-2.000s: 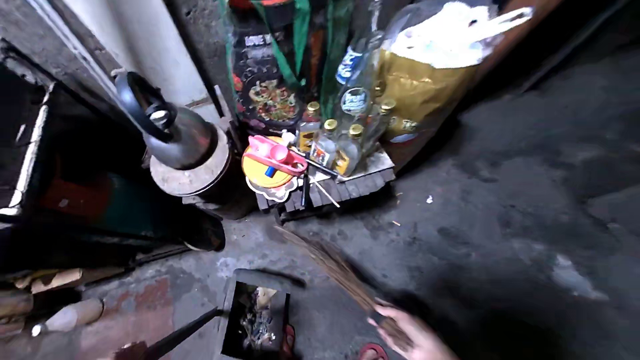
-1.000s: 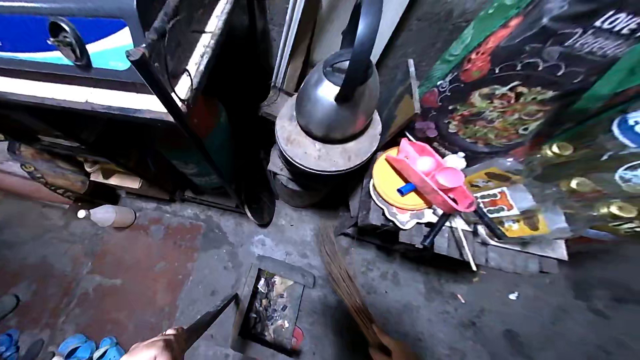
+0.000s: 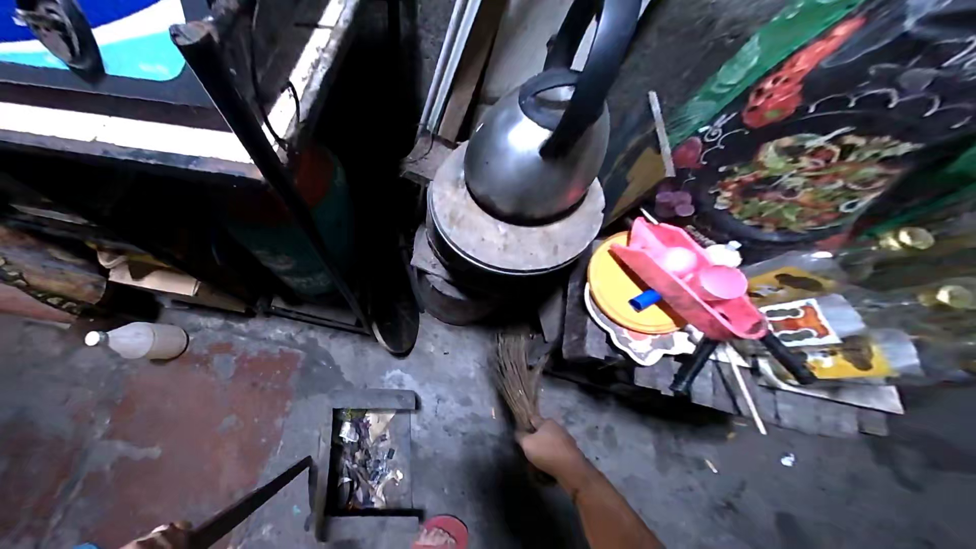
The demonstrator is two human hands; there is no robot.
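My right hand grips a stick broom low on its bundle. The bristle tips reach the floor between a dark round drum and a low slatted stand. At the bottom left my left hand is closed around the dark handle of a dustpan. The dustpan lies on the concrete with scraps of litter in it, left of the broom. A steel kettle with a black handle stands on the drum's round lid.
On the low stand are a yellow lid, a pink plastic holder and glass bottles. A plastic bottle lies on the floor at left. A dark metal post leans beside the cart. My sandalled foot is at the bottom.
The view has swung left and closer to the kettle. My right hand has moved forward with the broom, whose bristles now reach in between the drum and the stand.
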